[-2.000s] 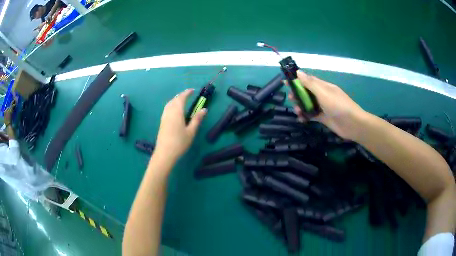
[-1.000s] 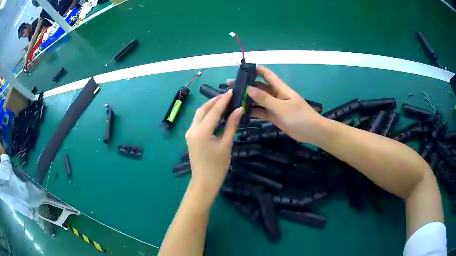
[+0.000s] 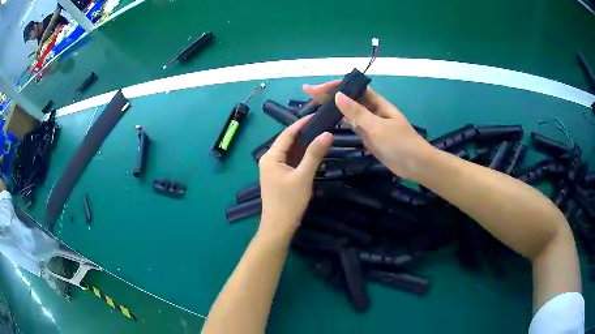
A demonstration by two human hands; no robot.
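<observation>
A closed black battery pack (image 3: 335,107) is held between both hands, tilted up to the right. Red and black lead wires with a white connector plug (image 3: 375,42) stick out of its upper end. My left hand (image 3: 290,173) grips the lower end. My right hand (image 3: 385,130) grips the upper part, thumb on top. No green shows on the pack. An open battery pack (image 3: 231,130) with a bright green strip lies on the green worktop to the left. Black housing halves (image 3: 352,274) lie in a big pile under and right of my hands.
A long black strip (image 3: 88,153), another black pack (image 3: 141,153), a short ribbed piece (image 3: 169,188) and a black cable heap (image 3: 29,156) lie at left. Beyond the white line (image 3: 261,67) lie more packs (image 3: 196,47). People are partly visible at the left edge.
The open pack in my right hand came together with my left hand and now looks closed and is turned rightward. My left hand let go of the other open pack, which lies on the worktop.
</observation>
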